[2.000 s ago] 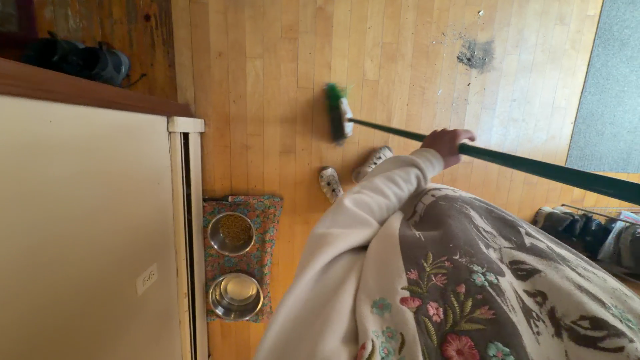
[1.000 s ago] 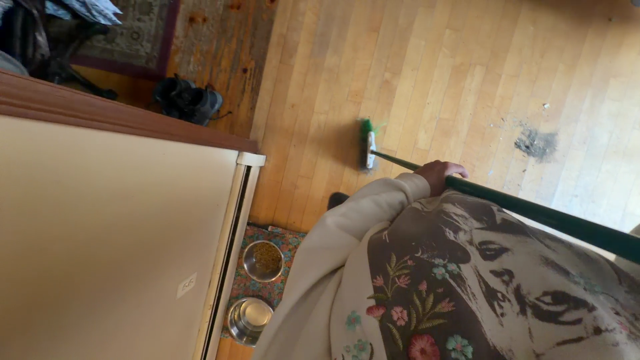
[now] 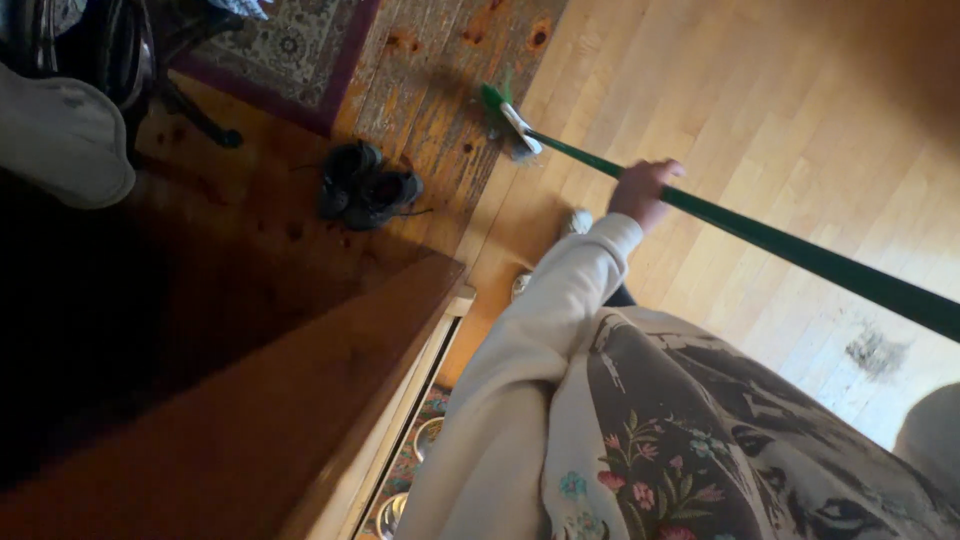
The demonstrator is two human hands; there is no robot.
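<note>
My left hand [image 3: 645,191] is closed around the green handle of a push-type broom [image 3: 787,251], part way along it. The handle runs from the right edge down to the broom head [image 3: 517,127], which has a white block and green bristles, somewhat blurred. That head is over the border between pale floorboards and darker worn planks. A dark patch of dust or debris [image 3: 877,352] lies on the pale floor, right of my sleeve and below the handle. My right hand is out of view; a rounded beige shape shows at the right edge.
Dark lace-up shoes [image 3: 367,187] stand on the worn planks, left of the broom head. A patterned rug [image 3: 281,56] and dark furniture legs are at the upper left. A brown-topped cabinet edge [image 3: 390,315] is beside my arm, with metal bowls [image 3: 394,514] partly hidden below. My shoes [image 3: 577,221] show near my sleeve.
The view has swung left and turned. The broom head has moved from the pale floorboards to the edge of the worn planks. My left hand has stayed on the handle.
</note>
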